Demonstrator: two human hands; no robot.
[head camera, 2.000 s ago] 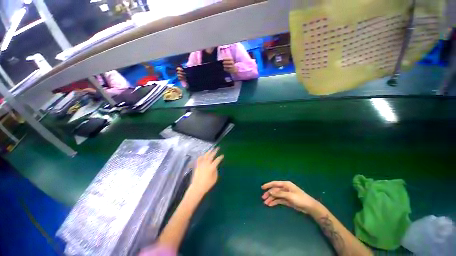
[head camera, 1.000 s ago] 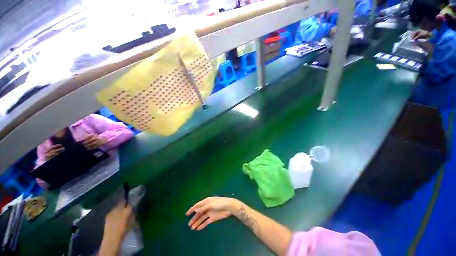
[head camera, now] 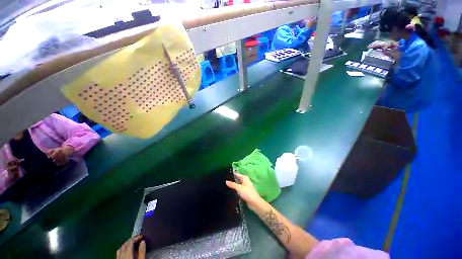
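Note:
A flat black panel unit [head camera: 195,207] with a small white-and-blue label near its left short edge lies on a silvery bubble wrap sheet [head camera: 223,245] on the green bench. My left hand [head camera: 130,248], cut off by the bottom edge, holds the panel's near left corner. My right hand [head camera: 245,188] holds its far right corner, thumb on the top face. A crumpled green cloth [head camera: 259,174] lies just beyond my right hand, beside a white bottle [head camera: 286,170] with a clear round cap or dish.
A yellow sheet with red marks [head camera: 147,86] and a slim tool hang from the shelf rail [head camera: 218,38]. A post [head camera: 315,60] stands on the bench [head camera: 202,146]. A person in pink sits across at left; people in blue work further along. A dark box [head camera: 375,152] stands at right.
The black panel on bubble wrap now lies in front of me with both hands at its corners. My right hand was empty before. The view has swung right.

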